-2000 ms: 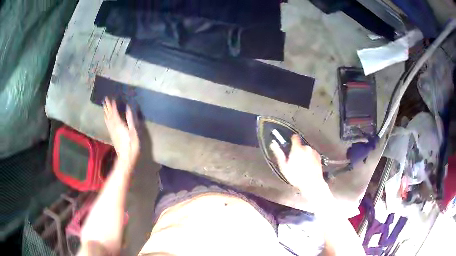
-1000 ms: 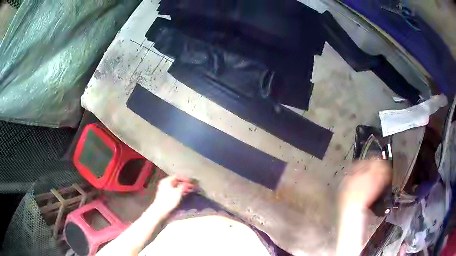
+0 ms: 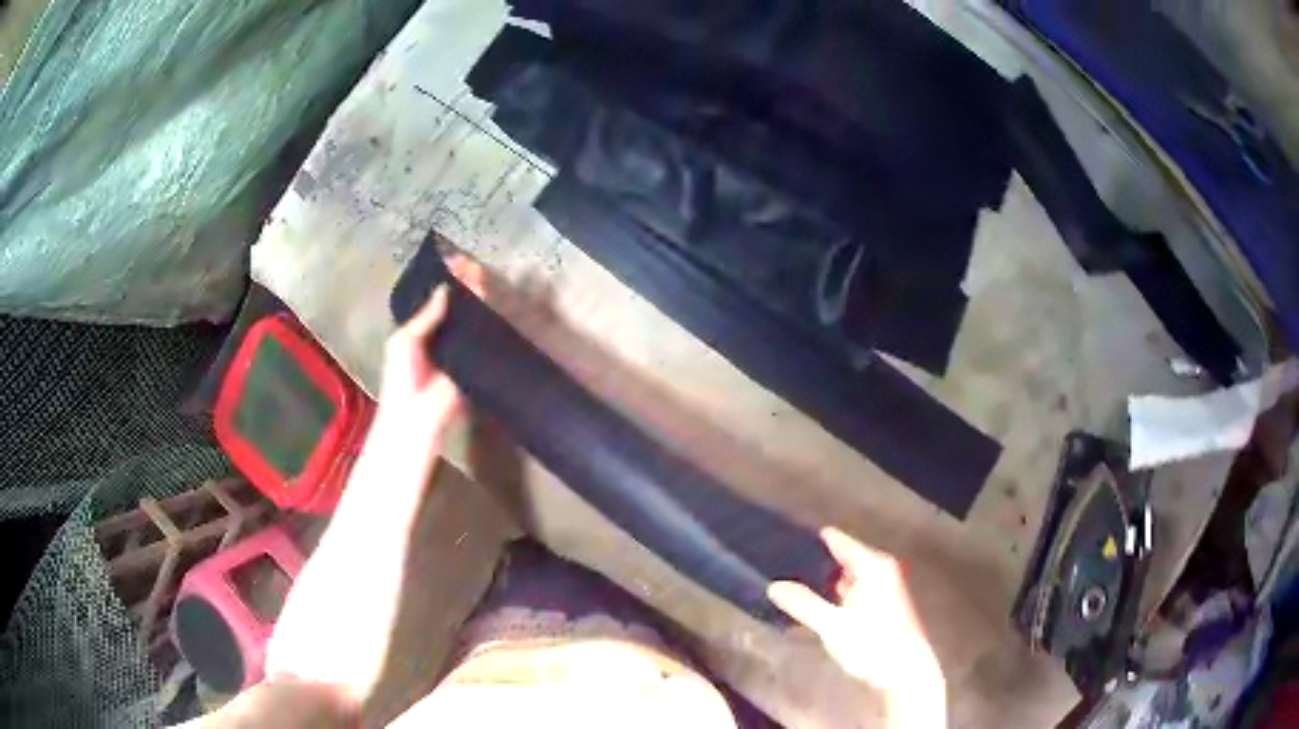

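Observation:
A long dark fabric strip [image 3: 598, 442] is held at both ends, a little above the pale table, and sags slightly between the hands. My left hand [image 3: 430, 349] grips its far left end, with fingers on both sides of the cloth. My right hand [image 3: 852, 605] pinches its near right end between thumb and fingers. The steam iron [image 3: 1094, 548] stands on its dark rest at the right end of the table, with no hand on it.
A stack of dark cut pieces [image 3: 769, 171] covers the far side of the pale table [image 3: 349, 185]. Bent dark strips [image 3: 1125, 242] and a white scrap [image 3: 1190, 432] lie at right. Red [image 3: 285, 413] and pink [image 3: 228, 612] stools stand at left, below a green sack [image 3: 185, 143].
The iron went from the strip's right end onto its rest, and my right hand let it go. Both hands have taken hold of the strip and lifted it. The view has shifted.

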